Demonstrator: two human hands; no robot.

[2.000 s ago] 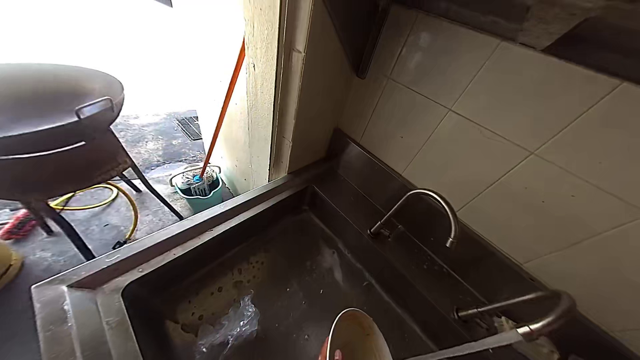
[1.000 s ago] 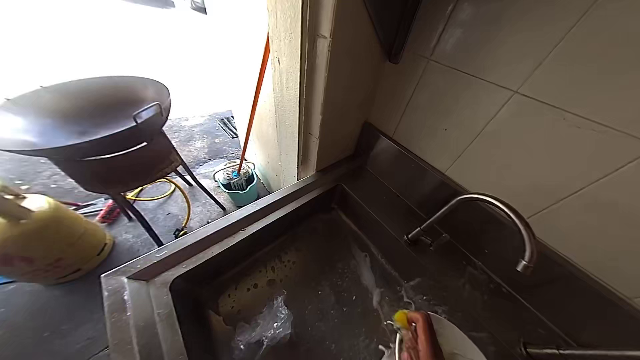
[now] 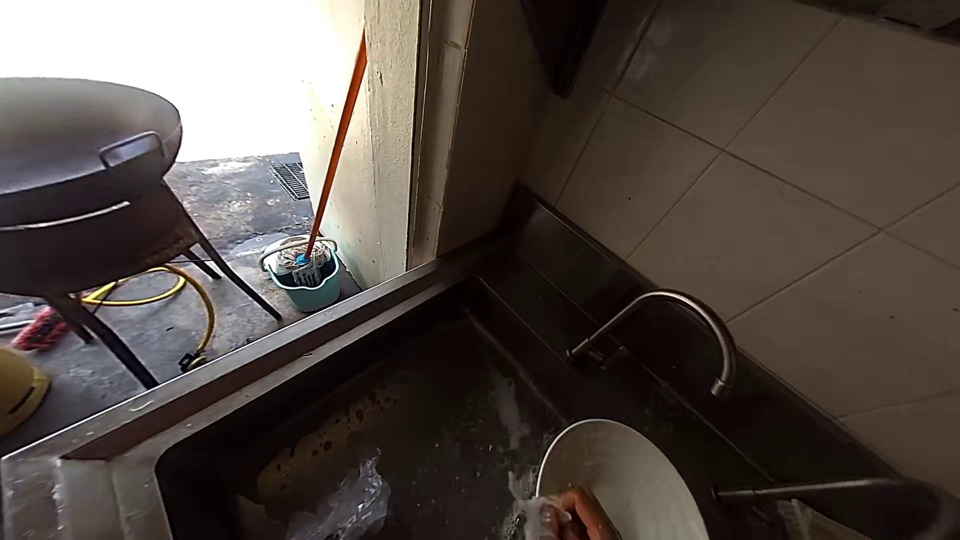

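Observation:
A hand, which looks like my right hand [image 3: 581,514], enters at the bottom edge with bent fingers, against the left side of a large whitish plate or shallow bowl [image 3: 626,476]. Its fingertips are closed on something covered in white suds [image 3: 534,517], apparently a sponge; its underside is cut off by the frame. The dish is tilted over the dark metal sink basin [image 3: 442,390]. My left hand is out of view. Crumpled clear plastic [image 3: 349,501] lies in the basin, left of the hand, by a brownish wet patch [image 3: 322,450].
Two curved metal faucets, one behind the dish [image 3: 675,296] and one at right [image 3: 825,489], rise beside the tiled wall [image 3: 795,150]. Past the sink's rim [image 3: 247,367] stand a large wok [image 3: 82,135] on a legged burner, a yellow hose [image 3: 206,315] and a teal mop bucket [image 3: 311,292].
The dish shows more fully now, its inside facing up. The yellow piece seen at the fingertips one second ago no longer shows; white suds are there. The view has shifted.

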